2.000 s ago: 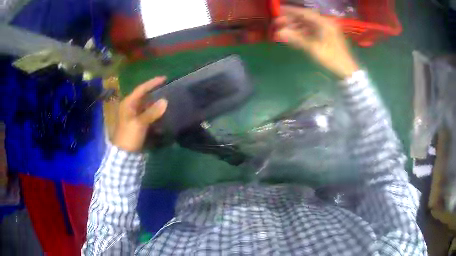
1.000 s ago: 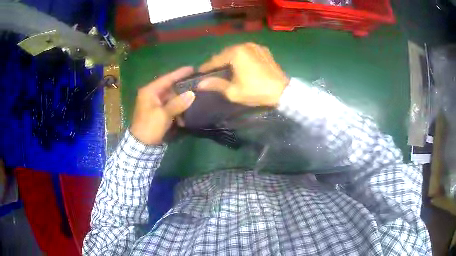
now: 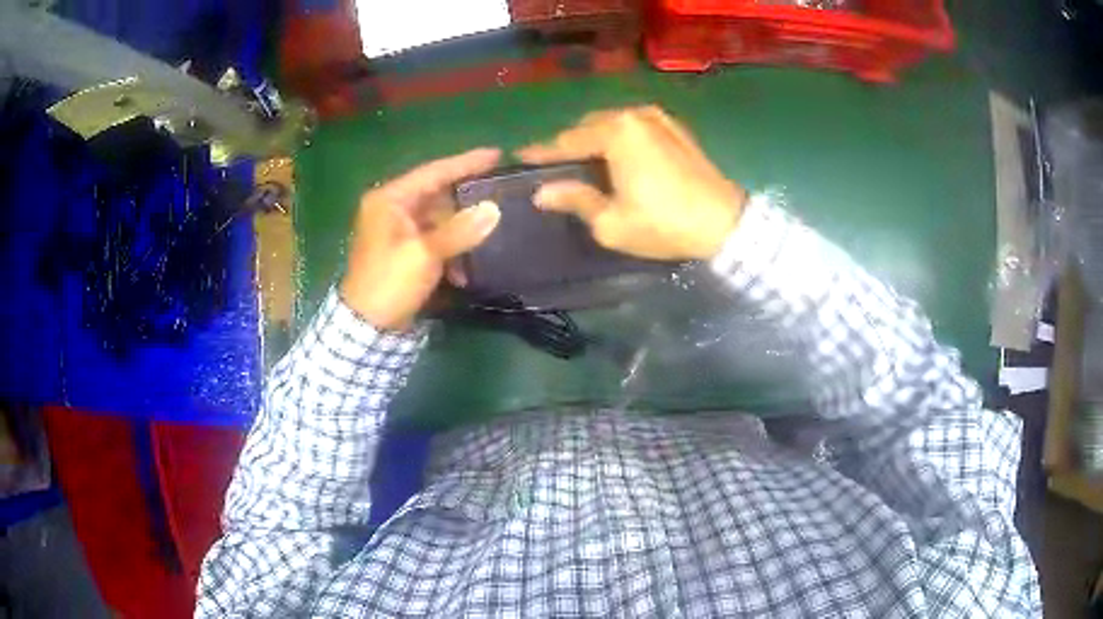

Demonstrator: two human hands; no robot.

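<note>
A dark grey power adapter (image 3: pixel 532 248) is held above the green-topped bench (image 3: pixel 847 169), its narrow end edge towards the top. My left hand (image 3: pixel 417 236) grips its left side, thumb on the near face. My right hand (image 3: pixel 653 181) grips its upper right part, thumb also on the face. A bundled black cord (image 3: pixel 544 331) hangs below the adapter. A clear plastic bag (image 3: pixel 726 327) lies to the right of the cord, under my right forearm. Whether part of the adapter is inside plastic I cannot tell.
A small red crate (image 3: pixel 798 39) stands at the far edge, beside a white paper sheet (image 3: pixel 433 24). A blue table (image 3: pixel 182 393) with black cables (image 3: pixel 163 266) is at left, under a metal arm. A large red crate (image 3: pixel 103 508) is lower left. Plastic-wrapped cardboard (image 3: pixel 1070 399) is at right.
My right hand has come from the red crate down to the adapter, and both hands now hold it. The adapter has turned and, since a second ago, shifted slightly right.
</note>
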